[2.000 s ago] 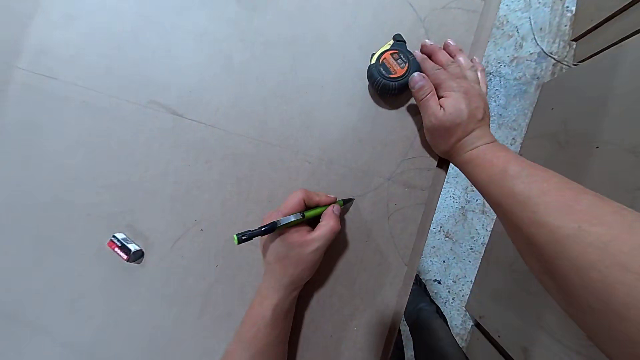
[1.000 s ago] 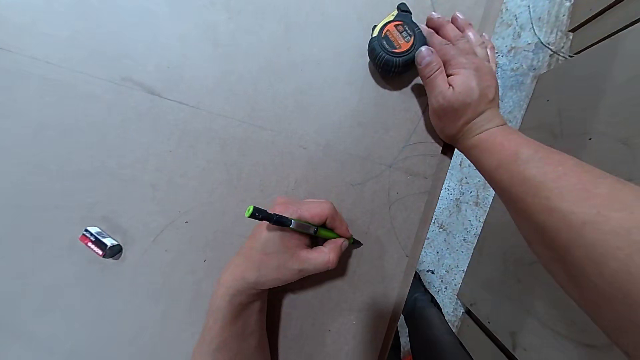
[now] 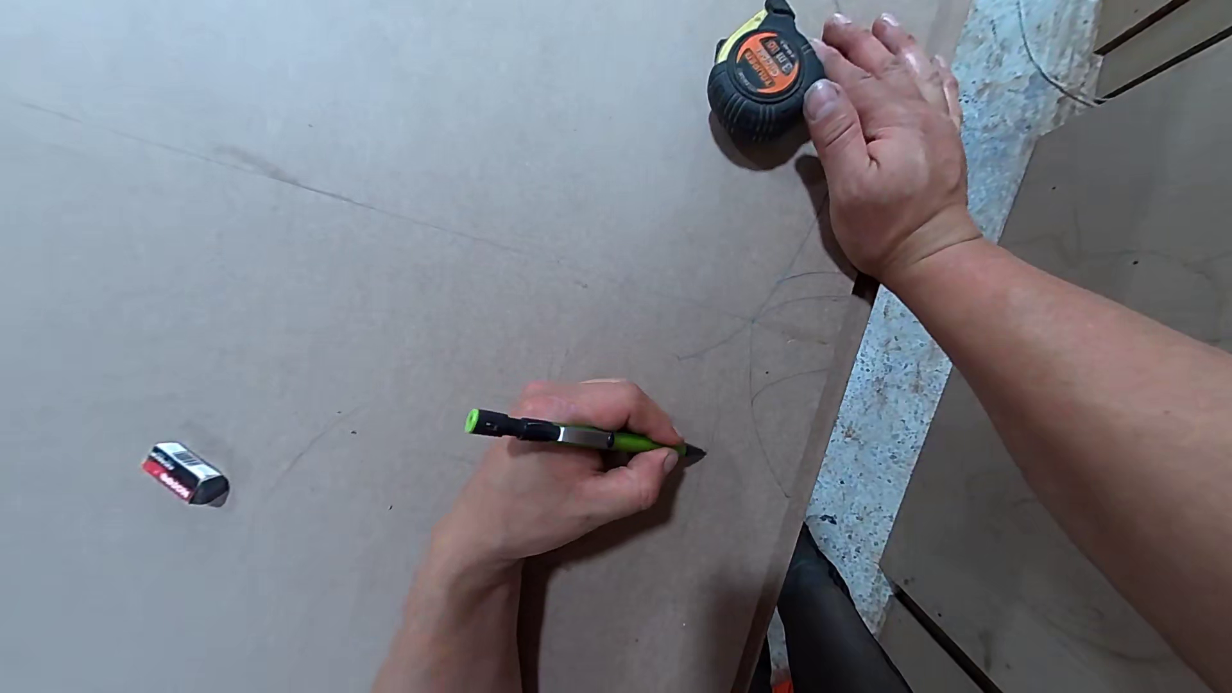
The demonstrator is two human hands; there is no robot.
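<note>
My left hand (image 3: 577,472) holds a green and black mechanical pencil (image 3: 587,438) between thumb and fingers, its dark tip at or close to the brown board (image 3: 433,318). Near the tip, several thin curved pencil lines (image 3: 752,385) cross on the board. My right hand (image 3: 895,144) lies palm down by the board's right edge, thumb against the side of a black, orange and yellow tape measure (image 3: 767,72). Left of my left hand lies what looks like a small eraser (image 3: 186,474) in a red, white and black sleeve. Whether the pencil tip touches is unclear.
A long faint line (image 3: 385,212) runs across the board's upper left. Past its right edge (image 3: 818,452) are a speckled, pale blue floor (image 3: 881,414), more brown boards (image 3: 1136,221), a thin cord (image 3: 1044,72) and a dark-clad leg (image 3: 828,616).
My left hand, with the pencil, has moved down the board, away from the tape measure, since two seconds ago. My right hand stays beside the tape measure. The view has shifted slightly.
</note>
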